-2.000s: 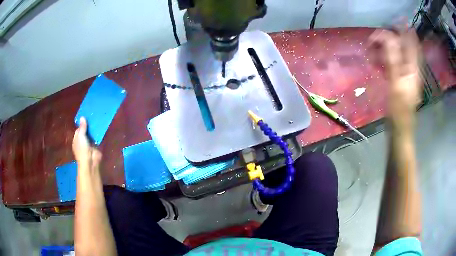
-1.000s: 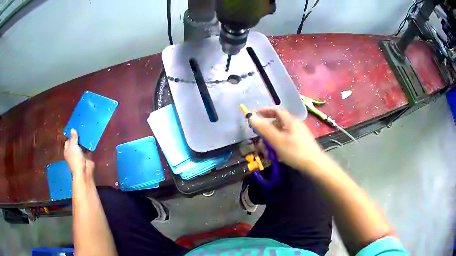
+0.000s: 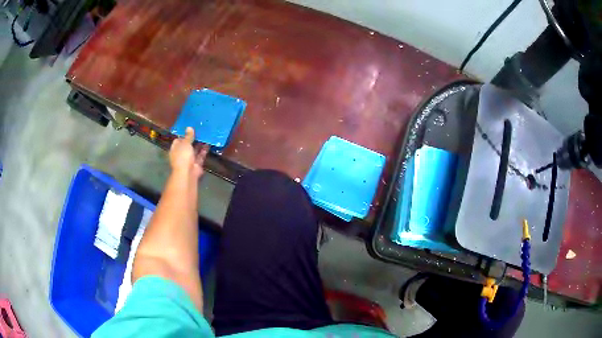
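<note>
My left hand (image 3: 187, 153) is at the bench's front edge, with the thumb on top of a blue plate (image 3: 210, 117) and the fingers at its near edge. The plate has small holes near its corners and lies over another plate at the left; how many are beneath is hidden. A second stack of blue plates (image 3: 348, 175) lies near the bench front, slightly fanned. More plates (image 3: 430, 191), some paler, rest on the dark machine base left of the drill press table. My right hand is not in view.
The drill press table (image 3: 485, 198) and chuck (image 3: 571, 153) are at the right, with the blue segmented coolant hose (image 3: 526, 264) in front. A blue bin (image 3: 69, 244) holding white and dark pieces stands on the floor at lower left. A red stool (image 3: 356, 309) shows below.
The view has swung left. My left hand has brought its plate down onto the left stack at the bench front. My right hand, at the coolant hose before, has left the picture.
</note>
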